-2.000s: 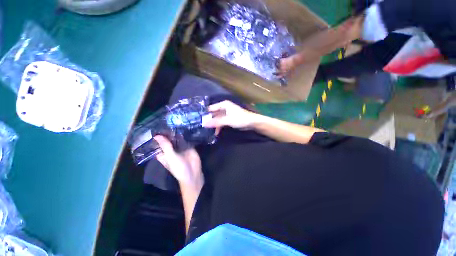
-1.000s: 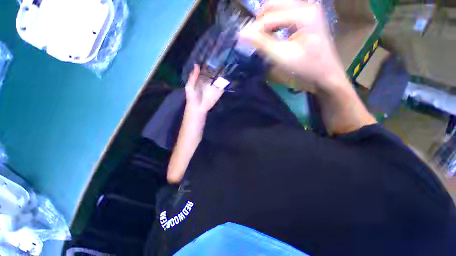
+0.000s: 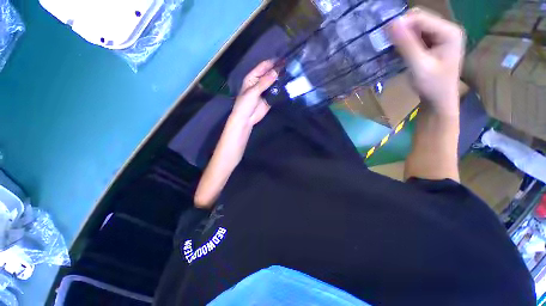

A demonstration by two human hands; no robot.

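Observation:
My left hand [image 3: 256,94] grips a dark piece, which looks like the card reader module [image 3: 275,94], at the near end of a shiny bag. A clear-dark bag [image 3: 353,51] with black lines stretches up and right from it. A white label [image 3: 299,86] shows beside the module. My right hand [image 3: 434,57], blurred, is closed on the bag's far end. How much of the module is inside the bag cannot be told. A white housing half [image 3: 108,18] lies on its clear bag on the bench, cut off by the top edge.
The green-blue bench [image 3: 120,107] ends in a slanting edge left of my arm. More bagged white housings [image 3: 12,209] lie at its lower left. An open carton [image 3: 389,98] stands beyond the bag. Black totes [image 3: 137,239] stand beneath the bench edge. Brown cartons [image 3: 509,77] stand at right.
My hands have moved apart, stretching the bag between them. My right hand has moved up and right. The view has shifted, and the other person's arm seen earlier is gone.

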